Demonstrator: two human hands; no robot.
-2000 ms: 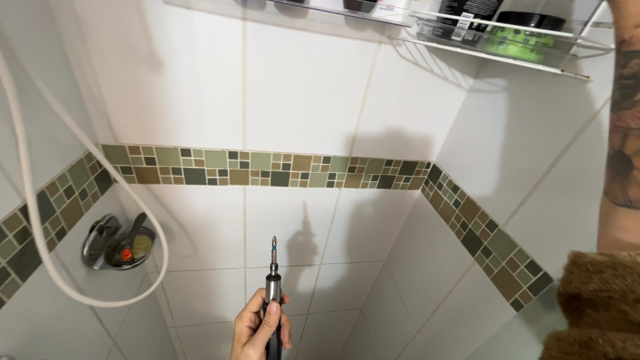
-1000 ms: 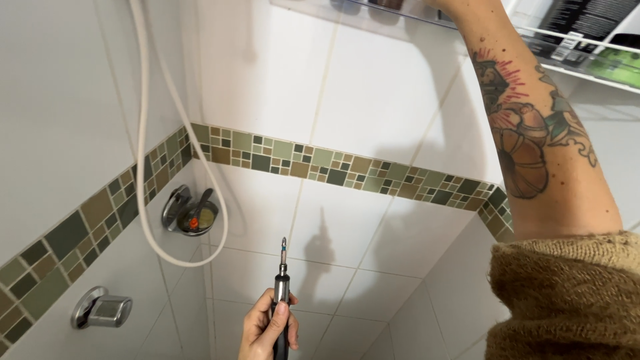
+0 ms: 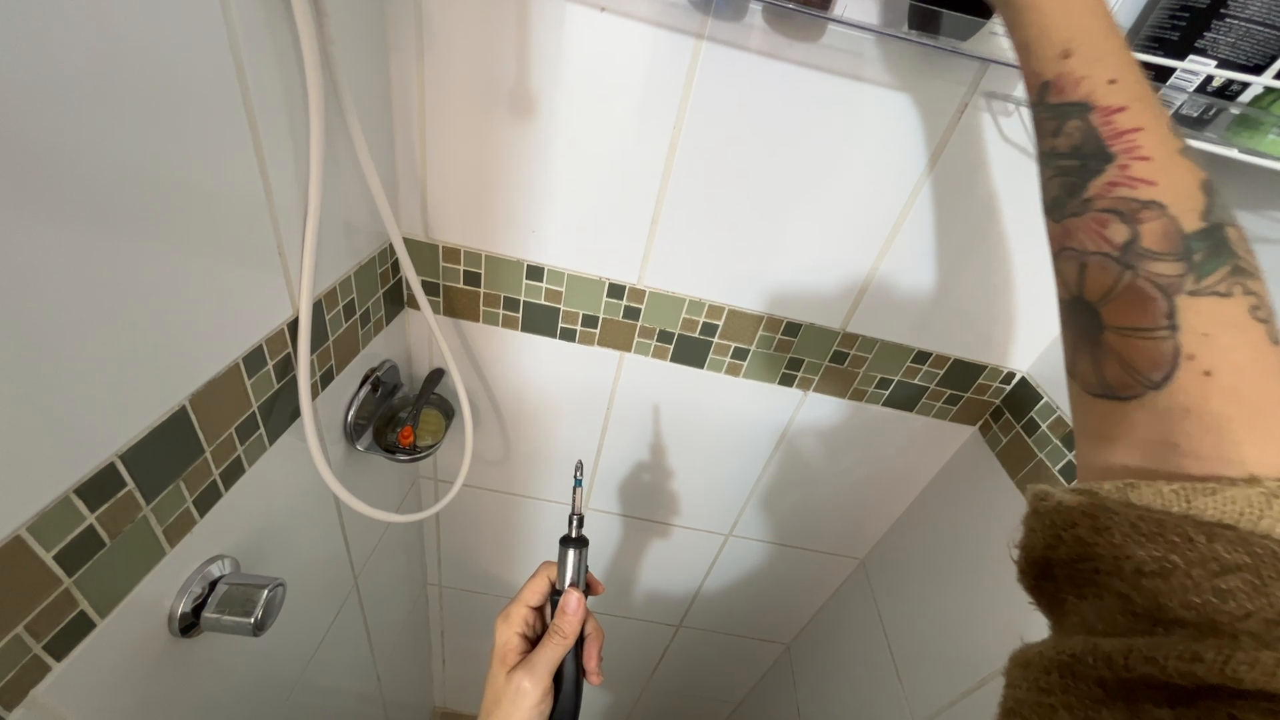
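At the bottom centre, my left hand [image 3: 548, 640] grips a black and metal screwdriver [image 3: 572, 570], whose bit points upward. The tool casts a shadow on the white wall tiles behind it. My right forearm, tattooed and in a pushed-up brown fuzzy sleeve [image 3: 1150, 600], reaches up past the top edge; the right hand itself is out of frame. Beside that forearm is the clear shelf edge [image 3: 870, 45] with containers on it, partly cut off by the frame.
A white shower hose [image 3: 312, 300] loops down at the left, in front of a chrome soap dish [image 3: 400, 455] holding small items. Lower left, a chrome knob [image 3: 240, 603] juts from the wall. A wire rack [image 3: 1215, 148] with bottles hangs top right.
My right arm has come in from the right edge and reaches up beside the shelf. The view has shifted left. My left hand still holds the screwdriver upright.
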